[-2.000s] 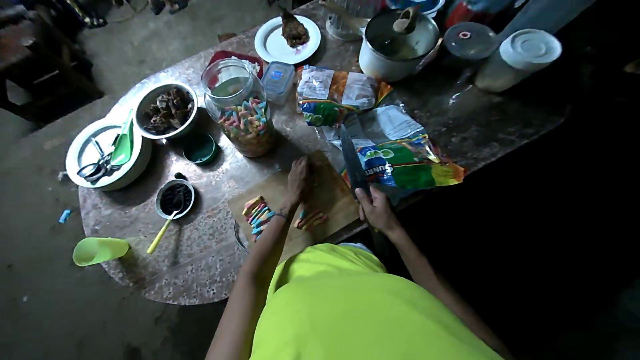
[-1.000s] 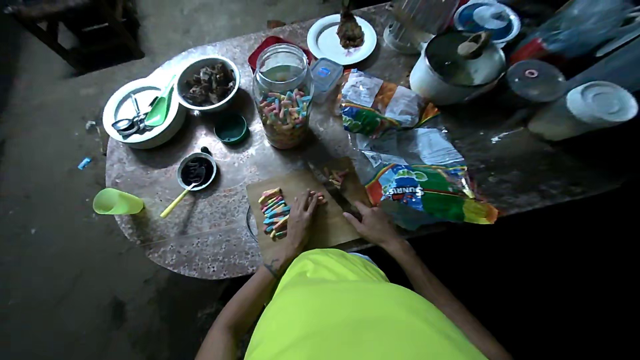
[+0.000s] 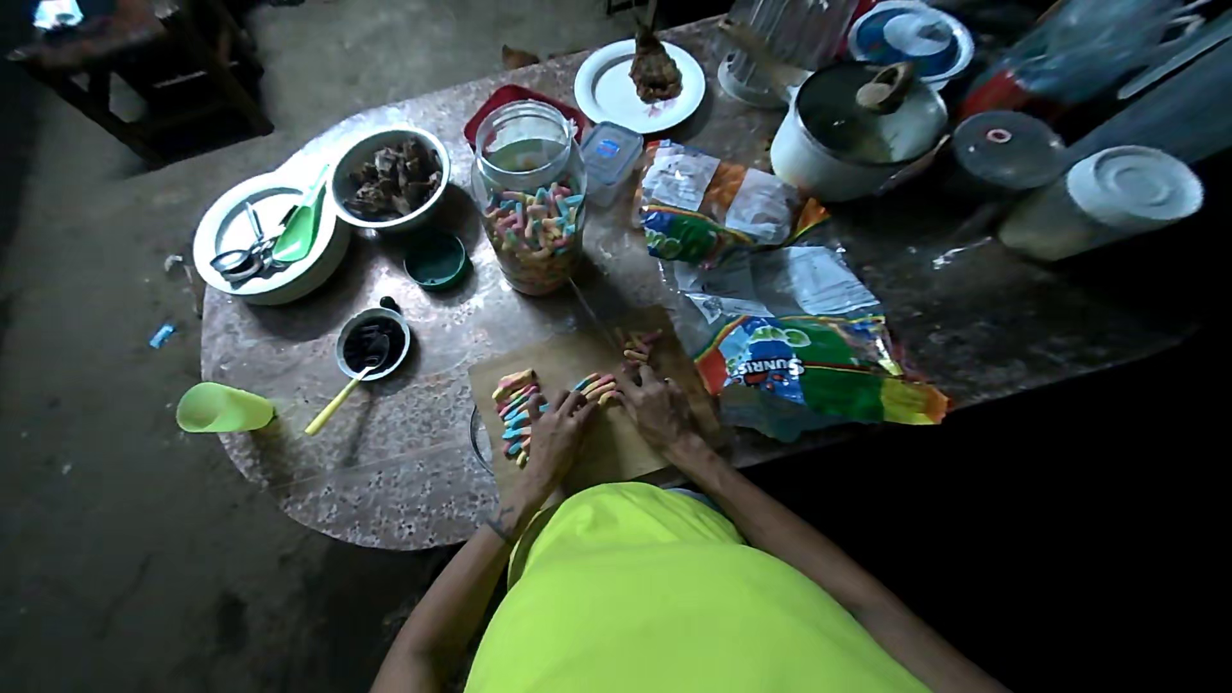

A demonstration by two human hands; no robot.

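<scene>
A wooden cutting board [image 3: 616, 452] lies at the table's near edge. On its left side is a row of multicoloured gummy candies [image 3: 516, 414], which my left hand [image 3: 560, 433] touches with its fingertips. My right hand [image 3: 654, 404] rests on the board's middle, its fingers at a smaller group of candies [image 3: 599, 388]. Short candy pieces [image 3: 638, 345] lie just beyond it. The knife is hard to make out; a thin blade-like line shows past the board's far edge. Behind the board stands a glass jar [image 3: 531, 217] partly filled with similar candies. Whether either hand grips a candy is unclear.
Opened candy bags [image 3: 808, 371] lie right of the board. A lidded white pot [image 3: 852, 144] and plastic containers stand back right. Left are a bowl of dark food [image 3: 390, 183], stacked plates [image 3: 322, 255], a small bowl with a spoon [image 3: 373, 342] and a green cup [image 3: 223, 408].
My right hand has let go of the knife, which it held one second ago, and has moved left to the candies. My left hand has moved left, towards the row.
</scene>
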